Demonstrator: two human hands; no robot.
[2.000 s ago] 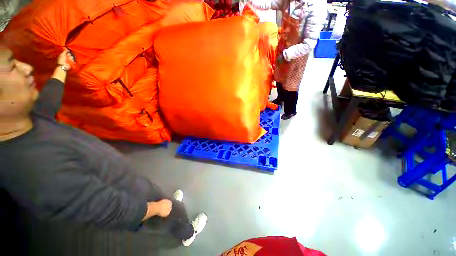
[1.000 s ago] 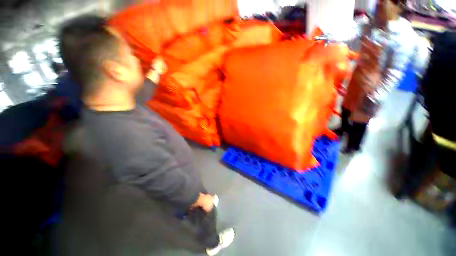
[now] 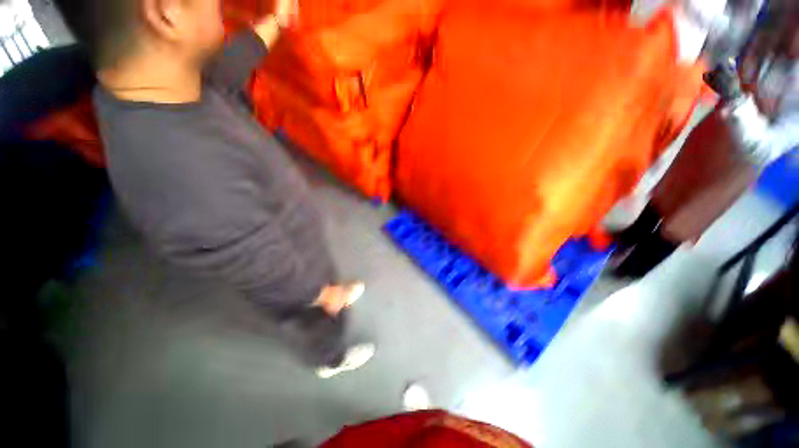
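Note:
A large orange sack (image 3: 517, 131) stands on a blue plastic pallet (image 3: 499, 311) in front of me and leans in the tilted, blurred view. More orange sacks (image 3: 342, 96) stand close against it on the left. Neither of my hands is in view. Only my red garment (image 3: 420, 430) shows at the bottom edge, with a small pale spot on the floor just above it.
A person in dark grey (image 3: 193, 175) stands at the left, one hand raised by the sacks. Another person (image 3: 701, 184) stands right of the pallet. A dark-legged table (image 3: 745, 271) is at the right. Dark shapes fill the left edge.
The view has turned left and tilted, so the table and black bags have moved out to the right. The sacks stay together and the big one is still on its pallet.

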